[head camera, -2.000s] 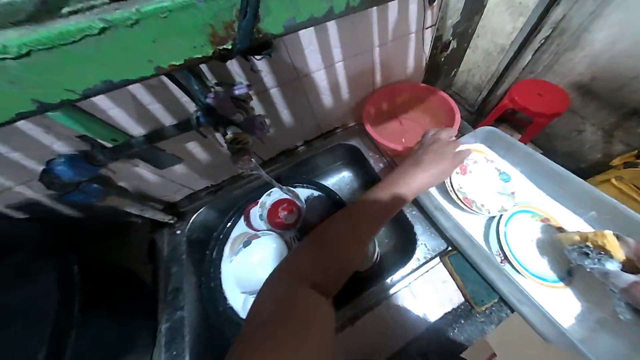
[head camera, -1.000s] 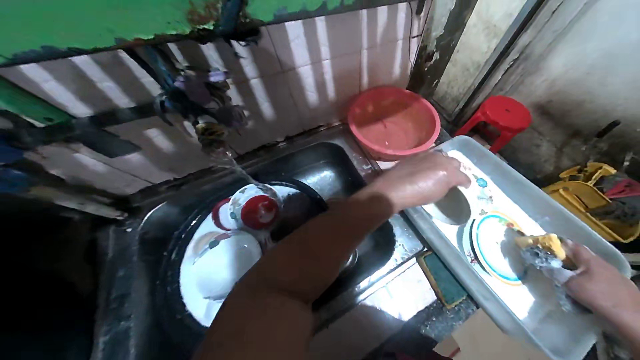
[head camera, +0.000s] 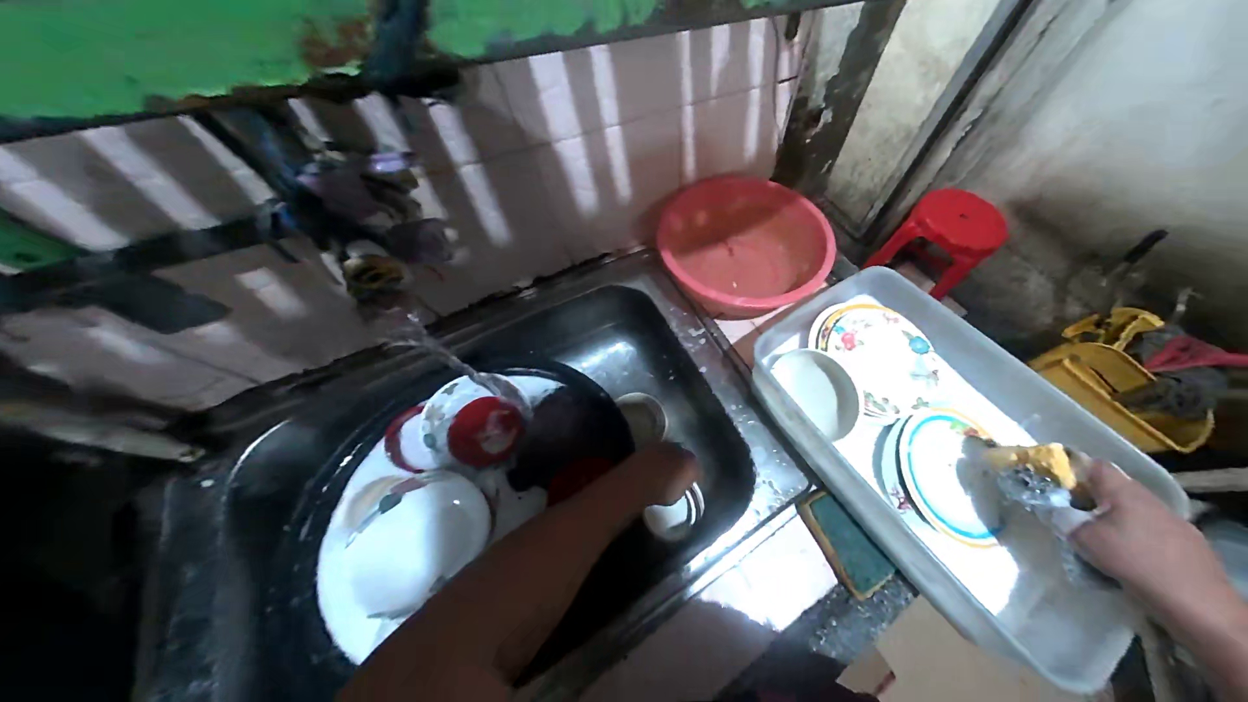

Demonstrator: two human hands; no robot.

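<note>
My left hand (head camera: 673, 474) reaches into the sink (head camera: 726, 429) at a small white cup (head camera: 675, 517); whether the fingers grip it is unclear. Another small round dish (head camera: 642, 419) lies just above the hand. My right hand (head camera: 1102, 507) holds a yellow sponge (head camera: 1043, 460) with soapy scouring mesh over the plastic tray (head camera: 1082, 653). In that tray lie flowered plates (head camera: 877, 346), blue-rimmed plates (head camera: 951, 478) and a white bowl (head camera: 819, 390). Water from the tap (head camera: 375, 273) runs onto a red-based bowl (head camera: 486, 431) among white bowls (head camera: 419, 541) in a black basin (head camera: 585, 390).
A pink plastic basin (head camera: 746, 244) stands behind the sink's right corner, beside the tray. A red stool (head camera: 951, 234) and a yellow plastic container (head camera: 1111, 380) are beyond the tray. A green rectangular item (head camera: 848, 546) lies between sink and tray. A tiled wall rises behind.
My left hand has moved from the tray down into the sink. A white bowl now shows in the tray where that hand was. The right hand still holds the sponge over the tray.
</note>
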